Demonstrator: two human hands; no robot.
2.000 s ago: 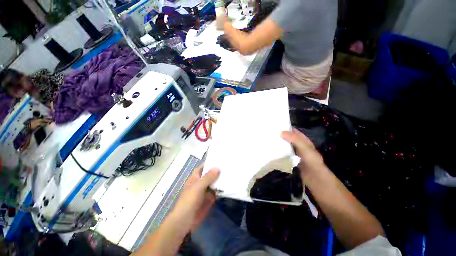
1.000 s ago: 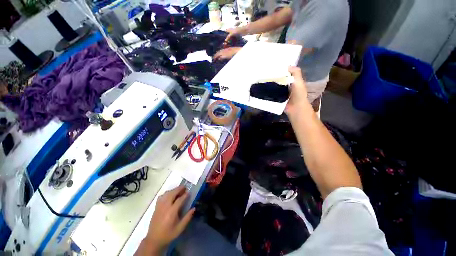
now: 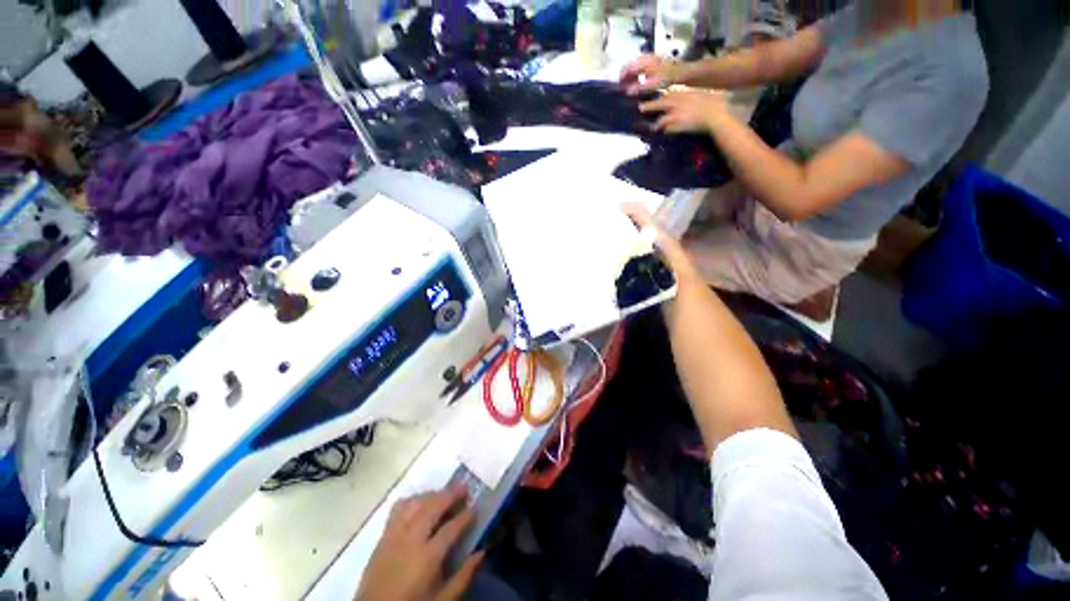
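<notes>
A flat white sheet or board [image 3: 563, 241], with a dark patch at its lower right corner, is held out just right of the sewing machine head. My right hand [image 3: 659, 252] grips its right edge. My left hand [image 3: 422, 546] rests at the table's front edge by the ruler strip, with fingers apart and nothing in it. The white sewing machine [image 3: 340, 340] with a blue stripe and lit panel stands at left.
Red and orange scissors [image 3: 525, 387] and small snips [image 3: 475, 371] lie right of the machine. Black cord lies on the bed. Dark floral cloth [image 3: 821, 411] is at right. Another person [image 3: 892, 129] sits behind, near a blue bin [image 3: 986, 264]. Purple cloth [image 3: 229, 170] is heaped at left.
Both hands first held the white sheet over the lap. My left hand let go and moved to the table edge. My right hand carried the sheet forward and lowered it beside the machine head.
</notes>
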